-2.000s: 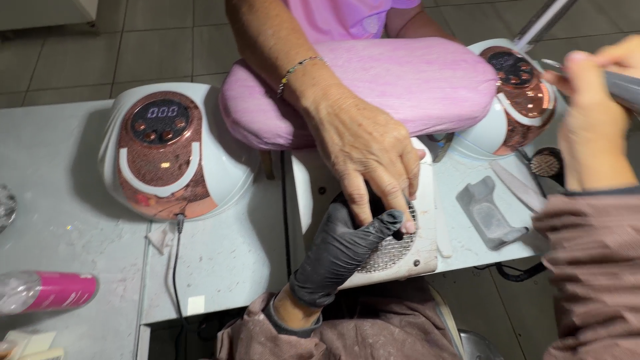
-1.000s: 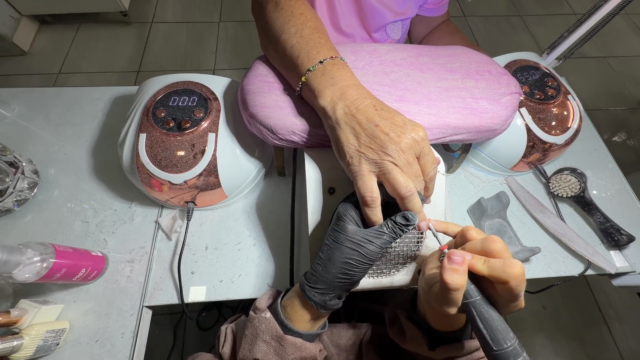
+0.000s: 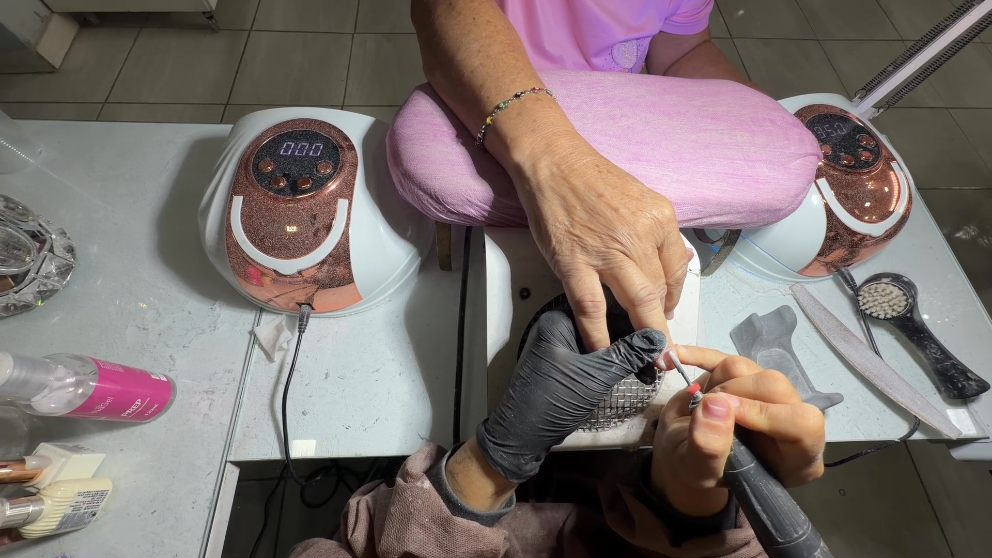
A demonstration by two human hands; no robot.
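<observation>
My left hand (image 3: pixel 562 387), in a black glove, grips a finger of another person's hand (image 3: pixel 601 213) over the mesh grille of a white nail dust collector (image 3: pixel 620 403). My bare right hand (image 3: pixel 740 430) is closed around a dark electric nail drill (image 3: pixel 767 496). The drill's thin metal bit with a red collar (image 3: pixel 692 387) points at the nail of the held finger, and the tip is at or very near that nail. The other person's forearm, with a beaded bracelet, lies across a pink cushioned armrest (image 3: pixel 612 147).
Nail lamps stand left (image 3: pixel 294 217) and right (image 3: pixel 845 186) of the armrest. A grey plastic piece (image 3: pixel 779 349), a nail file (image 3: pixel 872 360) and a black-handled brush (image 3: pixel 926 333) lie at right. At left are a pink-labelled bottle (image 3: pixel 116 387), small bottles (image 3: pixel 66 504) and a faceted glass dish (image 3: pixel 31 256).
My right hand, raised at the upper right two seconds ago, has come down with the drill to the held finger. My left hand has kept its grip.
</observation>
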